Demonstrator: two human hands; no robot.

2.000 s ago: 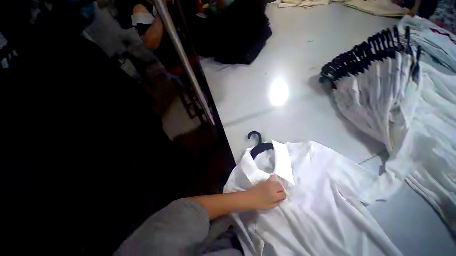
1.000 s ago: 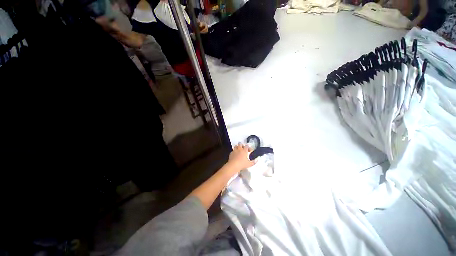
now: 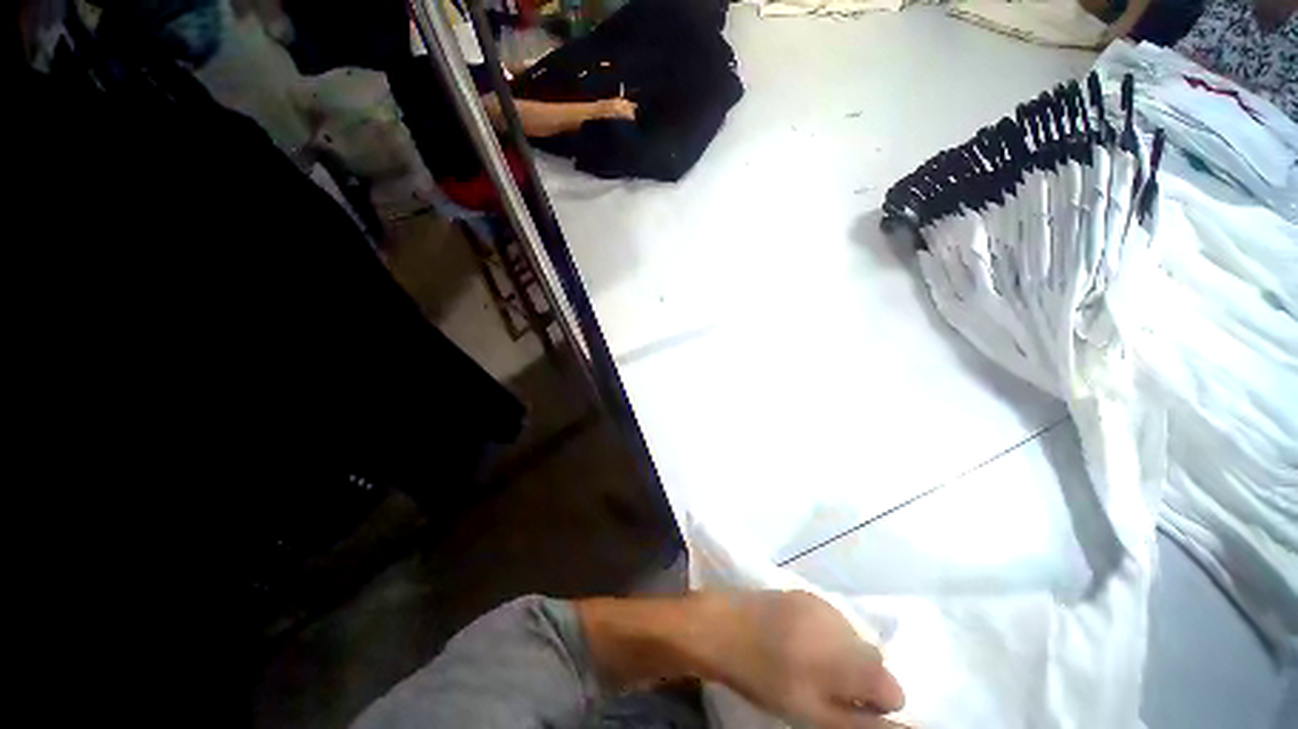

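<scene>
The white shirt (image 3: 982, 648) lies at the table's front edge, cut off by the bottom of the picture. Its collar and hanger do not show. My left hand (image 3: 819, 662) reaches in from the lower left, over the cloth, with its fingers bent down. The fingertips are at the picture's bottom edge, so whether they grip the cloth is unclear. My right hand is not in view.
Fanned white shirts on black hangers (image 3: 1018, 242) lie at the right, beside more white garments (image 3: 1231, 342). A metal pole (image 3: 513, 185) stands at the table's left edge. Dark garments (image 3: 214, 370) hang at left. A person's hand (image 3: 615, 107) touches black cloth (image 3: 669, 86) at the back.
My left hand has moved from the shirt front to the hanger, then down and right to the bottom edge. The shirt's collar and hanger have gone out of view.
</scene>
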